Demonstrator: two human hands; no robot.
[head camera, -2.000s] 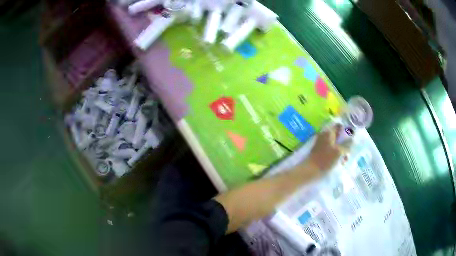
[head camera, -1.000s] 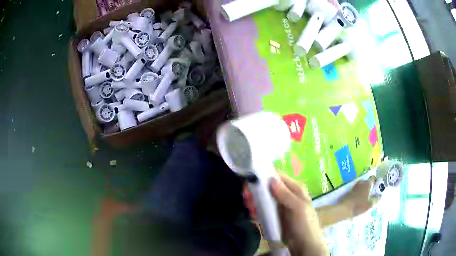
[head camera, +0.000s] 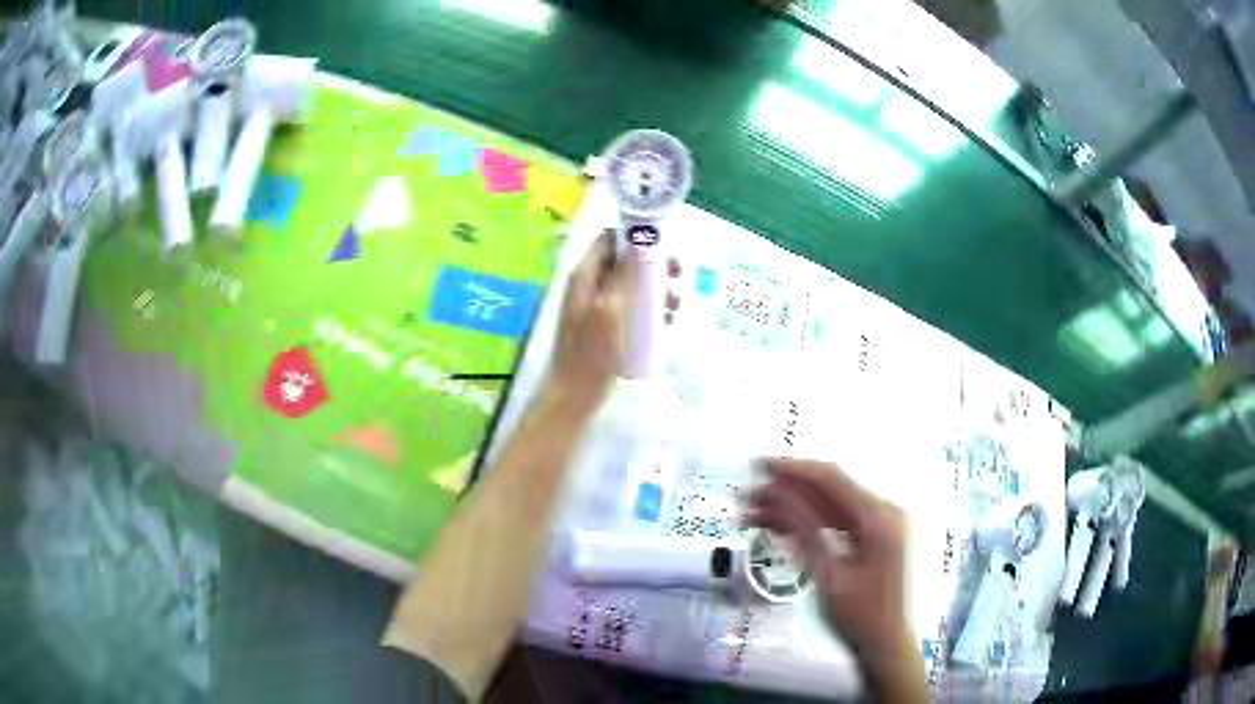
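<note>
My left hand is closed around the handle of a white handheld fan, held upright over the far edge of the printed white sheet. The fan's round, spoked head faces up and its small dark display window shows light marks. My right hand is blurred, fingers apart, over the head end of a second white fan. This fan lies sideways on the sheet near me, its spoked ring partly behind my fingers. I cannot tell if the fingers touch it.
More fans lie on the green printed sheet at the far left. One fan lies at the white sheet's right end, others beyond it. A green conveyor belt runs behind. A blurred carton of fans is at lower left.
The view has swung right. My right hand held a fan up near me; it now appears empty over the lying fan. My left hand still holds its fan, now more upright.
</note>
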